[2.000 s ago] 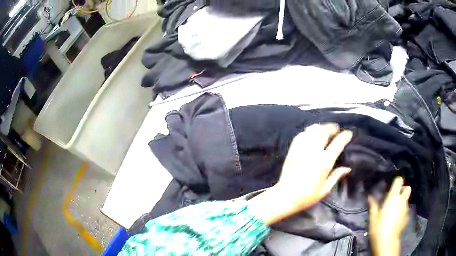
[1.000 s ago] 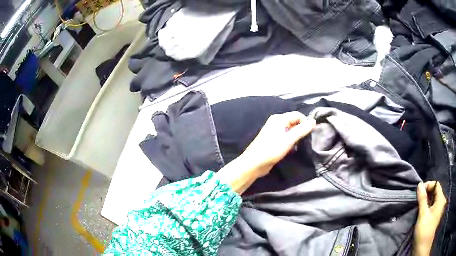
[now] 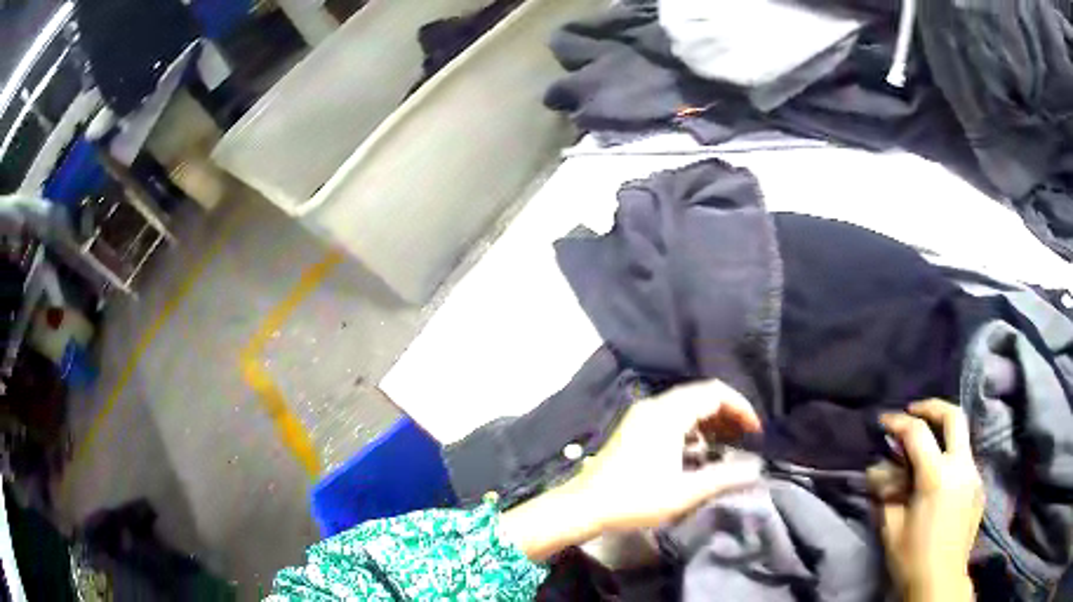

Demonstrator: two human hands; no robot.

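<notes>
The dark grey-black denim garment (image 3: pixel 694 271) lies over the white-topped table, with a smooth black panel (image 3: pixel 859 318) in its middle. My left hand (image 3: pixel 665 465) is at the lower middle, fingers curled on bunched paler grey cloth. My right hand (image 3: pixel 935 500) is to its right, thumb and fingers pinching the garment. An edge or seam runs between the hands. A small dark thing shows at my right fingertips; I cannot tell if it is a tool. A silvery button (image 3: pixel 573 450) shows left of my left wrist.
A garment pile (image 3: pixel 824 112) with pale cloth and a white drawcord lies on the table's (image 3: pixel 518 318) far side. A blue bin (image 3: pixel 388 476) is below the left edge. A large off-white tub (image 3: pixel 400 176) stands on the floor beyond. The floor has yellow lines.
The view has swung left, showing more floor and the blue bin. My hands are closer together and lower on the garment. The grey section stretched between them is now bunched.
</notes>
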